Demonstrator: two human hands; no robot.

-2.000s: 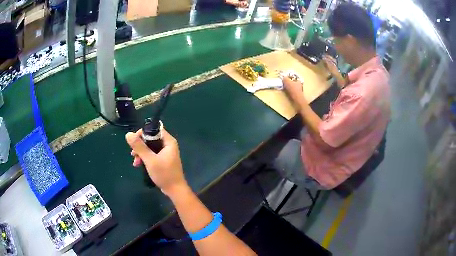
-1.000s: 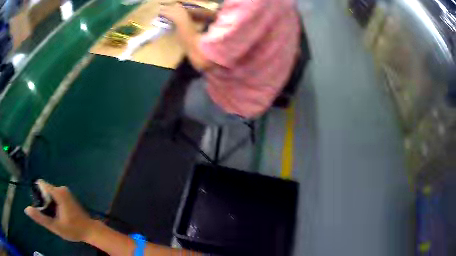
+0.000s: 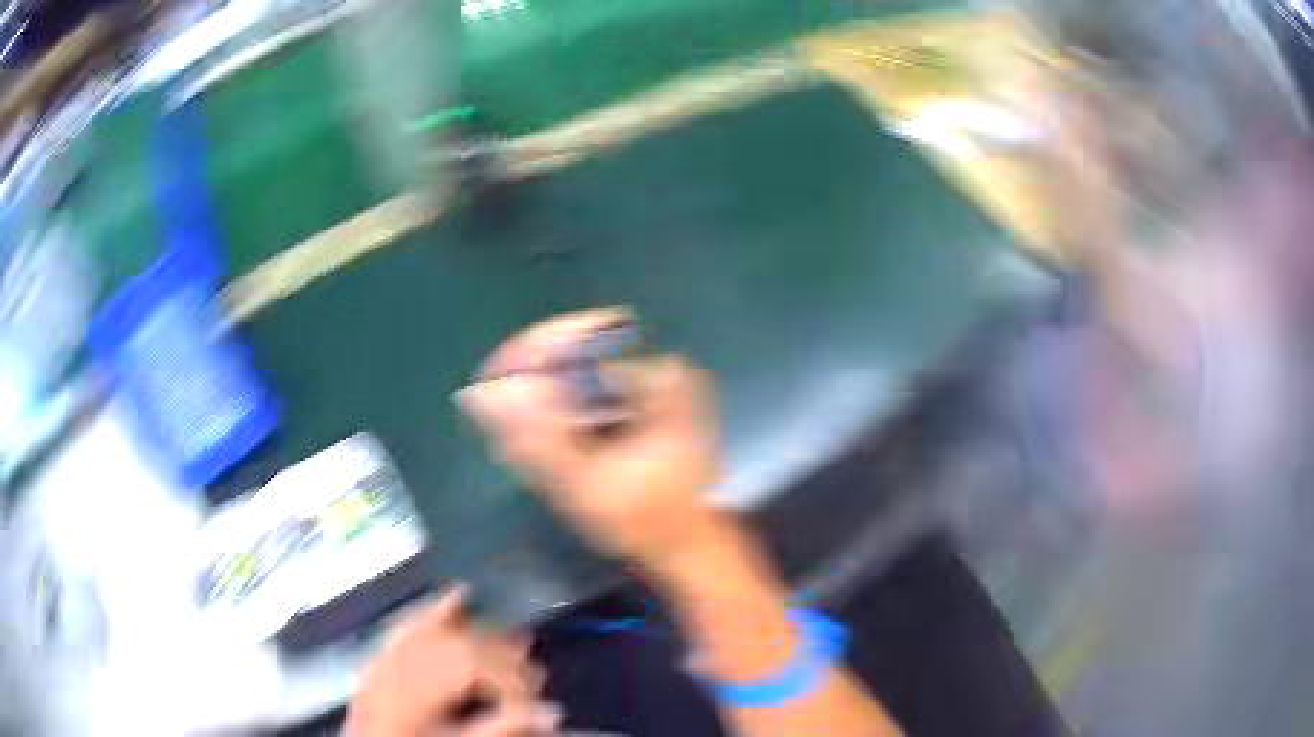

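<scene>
The frame is strongly blurred. My right hand (image 3: 620,446), with a blue strap on the wrist, is closed around the dark electric screwdriver (image 3: 602,377) above the dark green bench top. My left hand (image 3: 447,677) is at the bottom edge, partly cut off, with its fingers bent; whether it holds anything is too blurred to tell. White housings (image 3: 394,497) with green and yellow boards lie side by side to the left of my right hand, above my left hand.
The blue screw bin (image 3: 195,382) lies at the left, beside a white sheet (image 3: 108,504). A blurred post (image 3: 396,87) stands at the back. Another person's arm (image 3: 1088,187) reaches over a tan board (image 3: 922,65) at the right.
The view has swung back from the floor and black crate to the bench. My left hand has come into view. My right hand still holds the screwdriver, now nearer the middle.
</scene>
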